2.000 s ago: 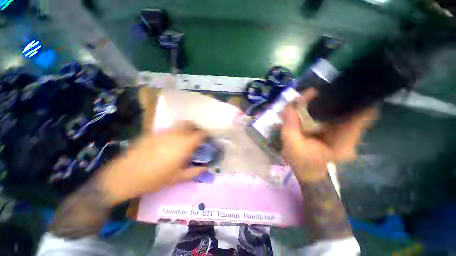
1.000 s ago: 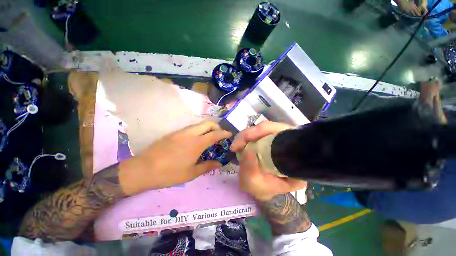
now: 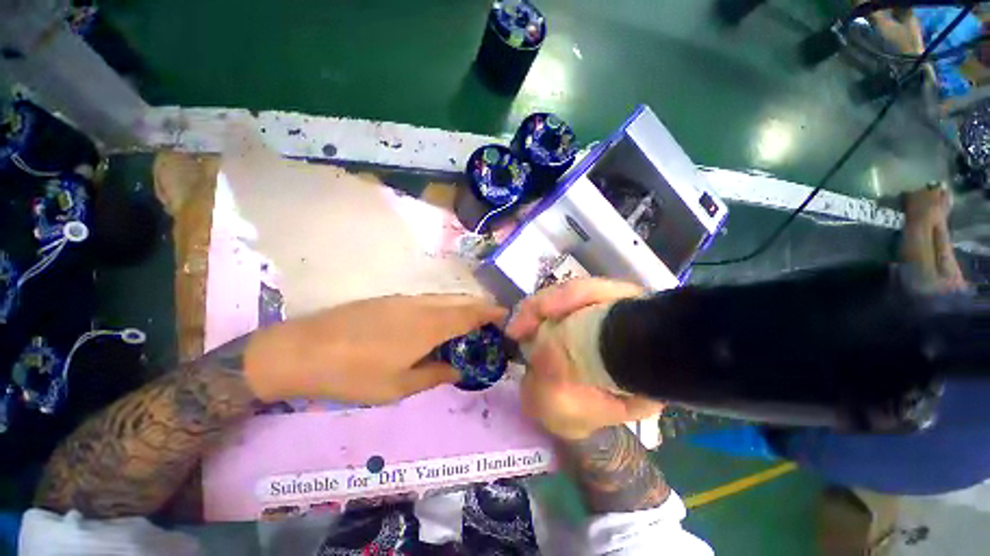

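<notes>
My left hand [image 3: 375,345] holds a black cylindrical unit with a round circuit board [image 3: 478,356] facing up, over the pink mat [image 3: 423,434]. My right hand [image 3: 575,353] is wrapped around the pale nose of the electric screwdriver [image 3: 760,348]. The screwdriver lies nearly sideways in view, its thick black barrel reaching to the right. Its tip is at the right side of the board, between my two hands. Whether a screw is at the tip is too small to tell.
The white screw feeder [image 3: 597,234] stands behind my right hand. Two units [image 3: 497,174] stand beside it near the chipped white rail [image 3: 315,139]. Another unit [image 3: 510,43] stands on the green conveyor [image 3: 358,65]. Waiting units [image 3: 38,364] are at the left. Another person's hand [image 3: 928,234] is at the right.
Both hands have come together over the mat since the first frame, the screwdriver swinging to the board. Since the second frame, the unit sits slightly lower and more of its board shows. The conveyor unit has shifted left.
</notes>
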